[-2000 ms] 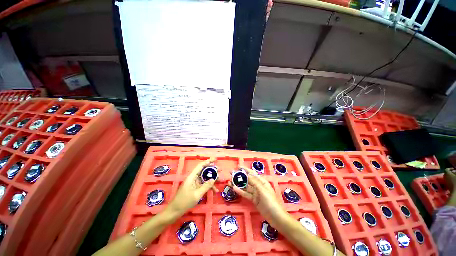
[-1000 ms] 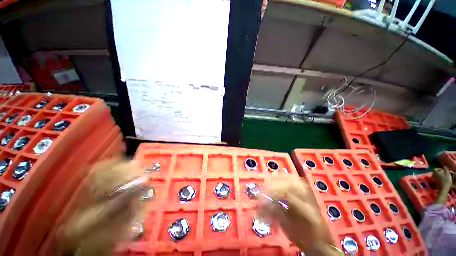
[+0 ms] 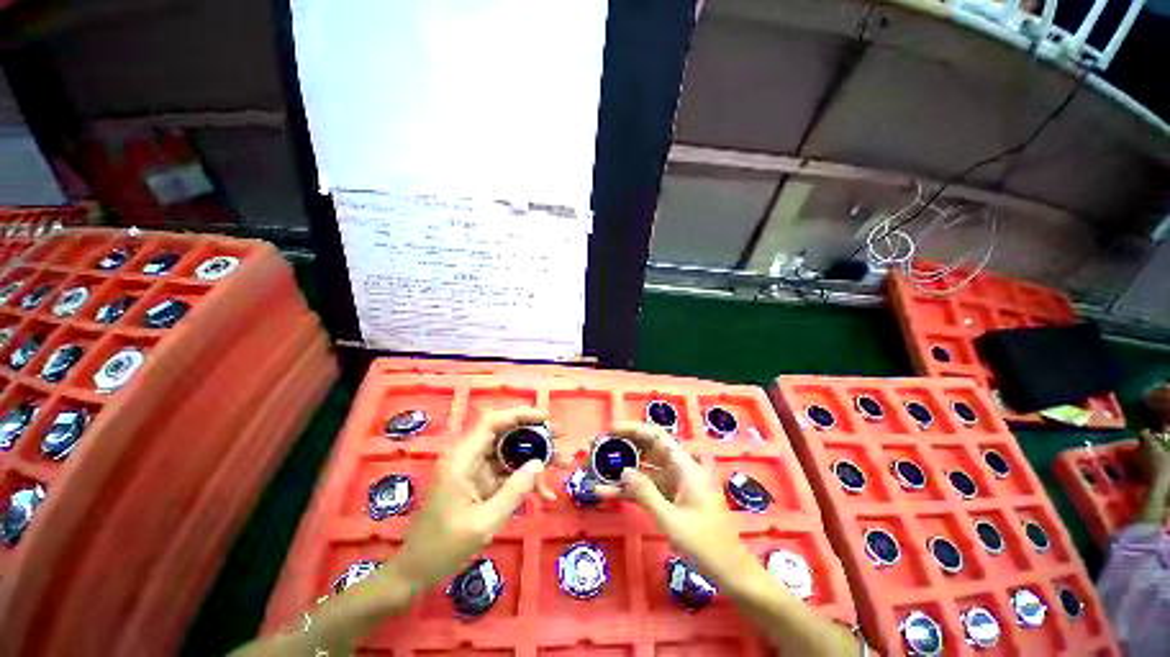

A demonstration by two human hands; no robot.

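Observation:
My left hand (image 3: 472,494) holds a round watch head (image 3: 525,447), black dial up, between thumb and fingers. My right hand (image 3: 674,485) holds a second watch head (image 3: 616,458), also black dial up. The two are side by side, a little apart, above the red-orange working tray (image 3: 475,383). Pockets in the tray hold watch heads, several showing silver; a silver watch head (image 3: 583,570) lies in front of the hands. Two black-dial heads lie at the tray's back right. The hands hide some pockets.
Stacked red-orange trays (image 3: 244,372) stand at left. The right-hand tray (image 3: 840,498) holds rows of watch heads. A printed sheet (image 3: 462,276) stands behind the working tray. A black flat item (image 3: 1046,366) lies on a far-right tray. A person's sleeve (image 3: 1136,578) shows at the right edge.
One second ago both hands were blurred and spread apart over the tray's sides. Now they are together over its middle, each with a watch head, dial up.

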